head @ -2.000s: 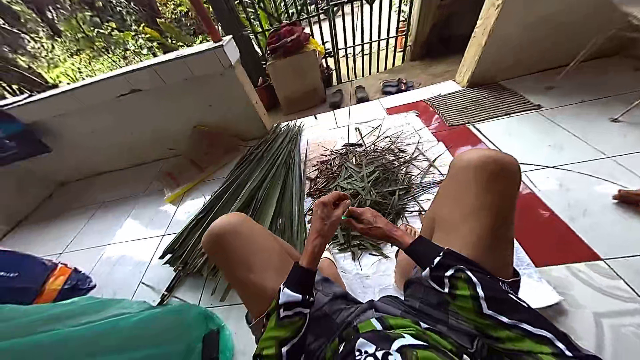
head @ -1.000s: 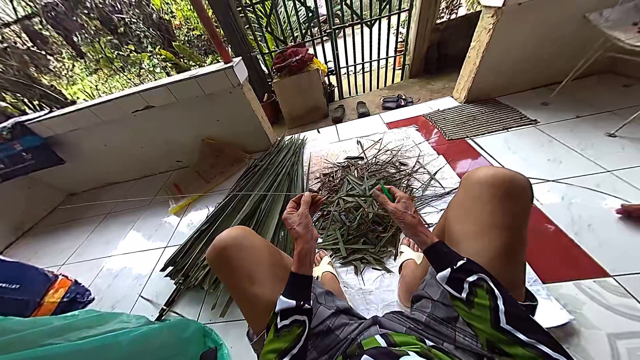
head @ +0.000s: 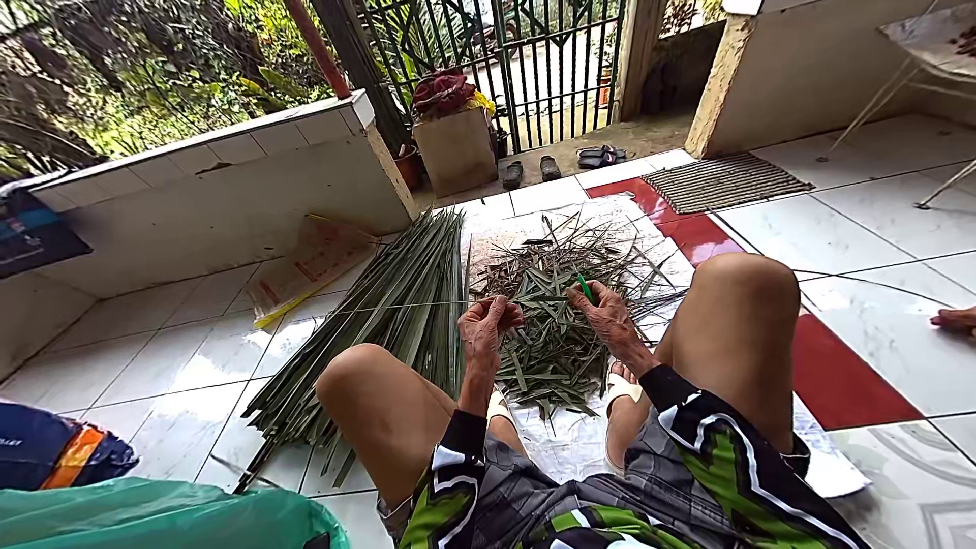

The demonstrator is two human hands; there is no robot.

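My left hand (head: 488, 324) pinches a long thin leaf strip or midrib (head: 412, 306), which runs out to the left across the pile of long green palm leaves (head: 381, 320). To its right, my right hand (head: 602, 309) grips a small green-handled tool (head: 585, 287), probably a knife; its blade cannot be made out. Both hands are above a heap of cut leaf scraps (head: 557, 343) on a white sheet (head: 503, 232) between my feet. A dark thin strip extends right from beyond my right knee. The hands are apart.
A green plastic bag (head: 168, 518) and a dark blue bag (head: 61, 450) are at lower left. A yellow-edged sack (head: 305, 267) leans by the low wall (head: 213, 191). Ahead are footwear (head: 549, 169), a box (head: 456, 152) and a metal gate (head: 549, 69). Another person's foot (head: 955, 320) shows at right.
Two seconds ago my hands were close together over the scraps; they moved apart, and a long thin strip came to stretch leftward from my left hand. Since one second ago they are slightly closer.
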